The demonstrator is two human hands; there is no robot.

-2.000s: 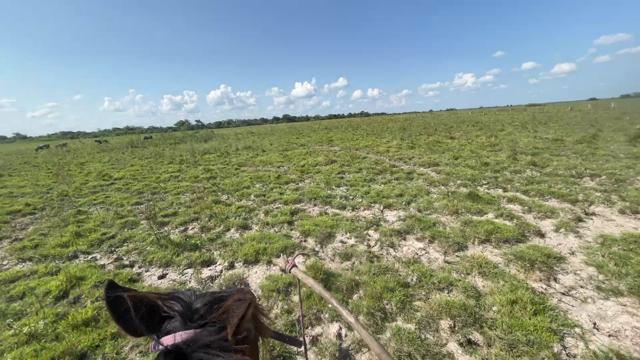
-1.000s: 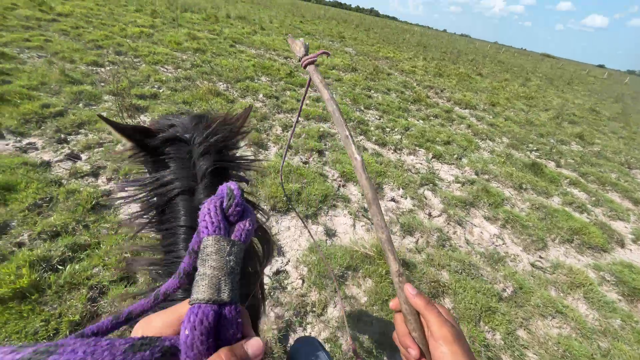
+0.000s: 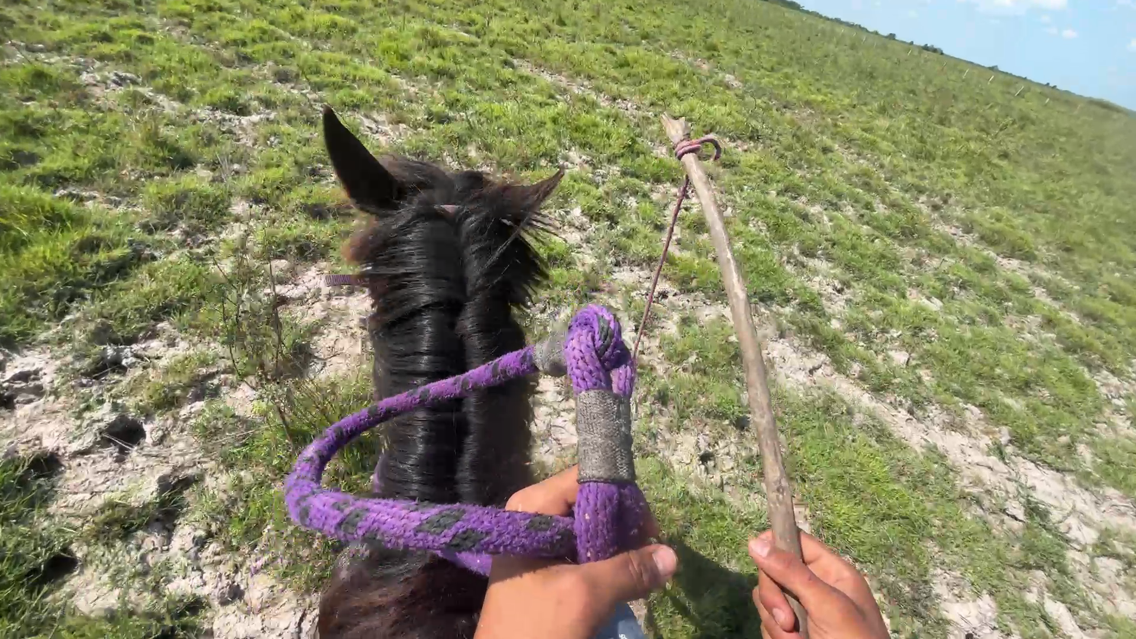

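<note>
My left hand (image 3: 568, 577) is closed around a thick braided purple and dark rope (image 3: 444, 528), at the bottom centre. The rope loops out to the left over the horse's neck, and grey wrapping (image 3: 606, 435) binds its upright part above my thumb. At the lower right, my right hand (image 3: 816, 590) grips the lower end of a long wooden stick (image 3: 745, 346), which leans up and slightly left. A thin reddish cord (image 3: 661, 266) is knotted near the stick's top and hangs down toward the rope. The dark horse's mane (image 3: 422, 355) and ears fill the middle left.
Grassy ground (image 3: 887, 266) with pale, rough dirt patches (image 3: 115, 444) surrounds the horse. A distant row of posts (image 3: 994, 78) and a tree line stand near the tilted horizon at the upper right. A shadow falls beside the horse, between my hands.
Two seconds ago neither hand was in view. Since one second ago, more of my left hand and of the purple rope's loop shows. The view has tipped down to the horse's neck.
</note>
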